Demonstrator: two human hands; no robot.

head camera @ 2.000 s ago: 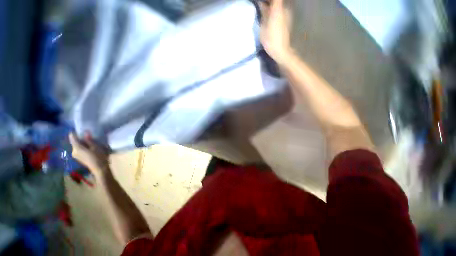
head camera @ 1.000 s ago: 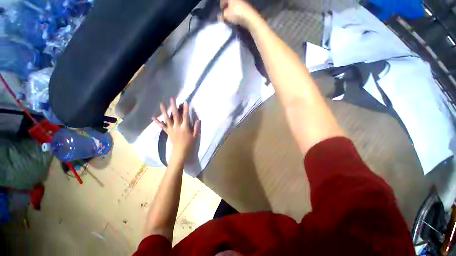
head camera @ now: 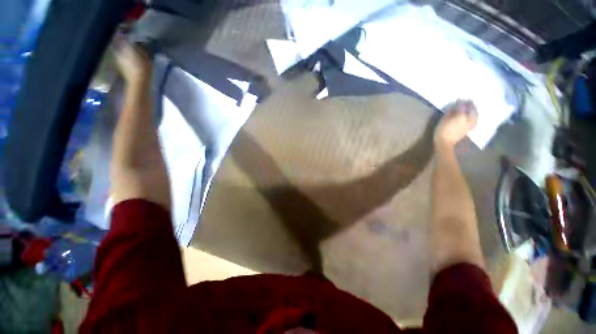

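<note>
A garment panel, white with dark grey bands, lies at the left of the pressing cover. My left hand is blurred at the dark cloth near this panel's far end; its fingers are unclear. White panels with dark strips lie at the far right. My right hand has its fingers closed on the near end of one white panel. The steam iron, with dark soleplate, pale rim and orange handle, stands at the right, untouched.
The grey-brown pressing cover spans the middle. A long dark padded board runs along the left. A clear blue bottle and red items lie at lower left. Small white and dark pieces lie at the far side.
The view has shifted right. My left hand has gone from flat on the panel to its far end. My right hand has left that panel and gripped a white panel at the right.
</note>
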